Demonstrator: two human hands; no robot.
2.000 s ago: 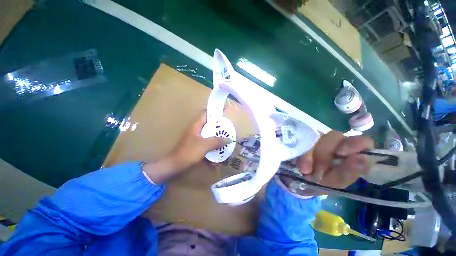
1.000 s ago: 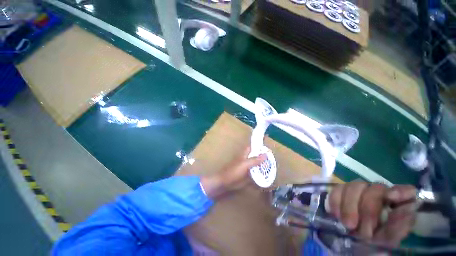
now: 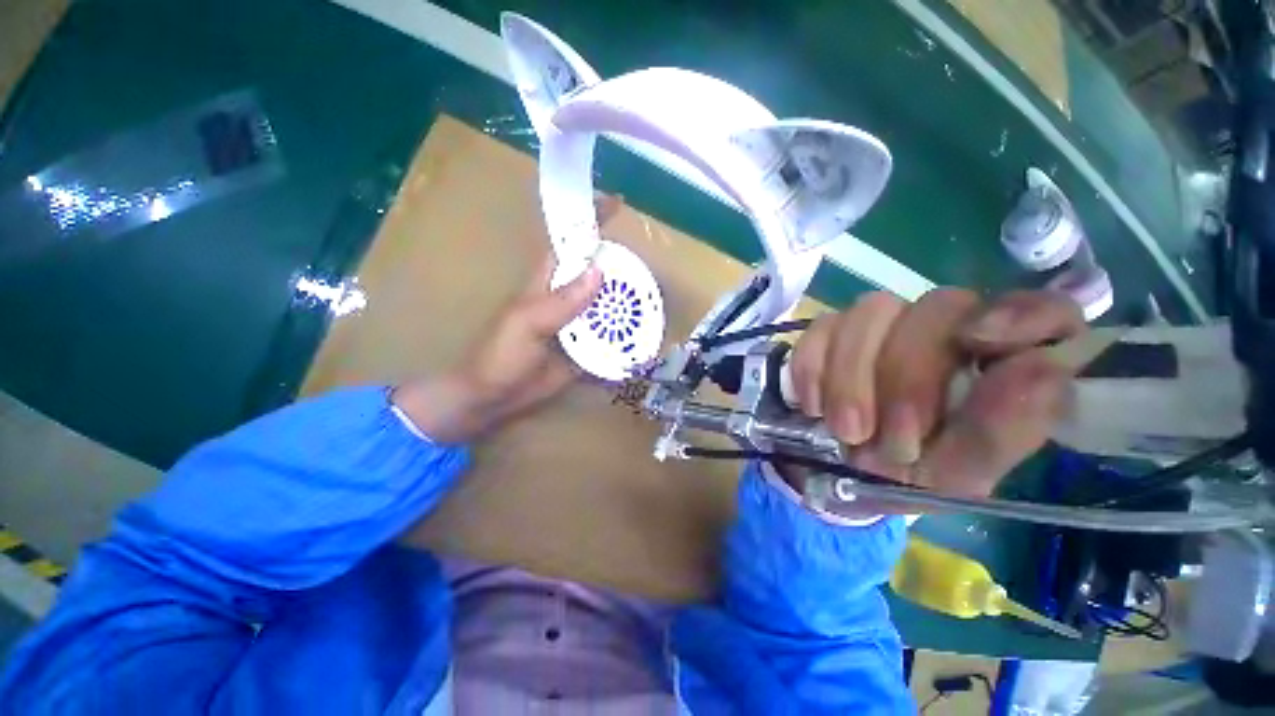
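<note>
My left hand (image 3: 510, 357) holds the white slotted ear cup (image 3: 615, 311) of a white cat-ear headphone (image 3: 671, 101), thumb on the cup's face. The headband arch rises above the cup, with two pointed ears. My right hand (image 3: 937, 385) is closed around the body of a suspended screwdriver (image 3: 755, 399) with a metal nose, a black hose and a clear tube. The tool's nose points left, at the lower right edge of the ear cup; whether it touches cannot be told. The headphone's other end is partly hidden behind the tool.
A brown cardboard mat (image 3: 559, 511) lies under the work on the green bench (image 3: 301, 63). A yellow squeeze bottle (image 3: 947, 576) with a thin nozzle lies at lower right, near black equipment. Another headphone (image 3: 1042, 231) lies at the right beyond a white rail. A thick black hose hangs at far right.
The view has swung back from the left. The headphone's cup is now turned more face-on. The tool's nose has come to the cup's lower right edge, from slightly apart one second ago.
</note>
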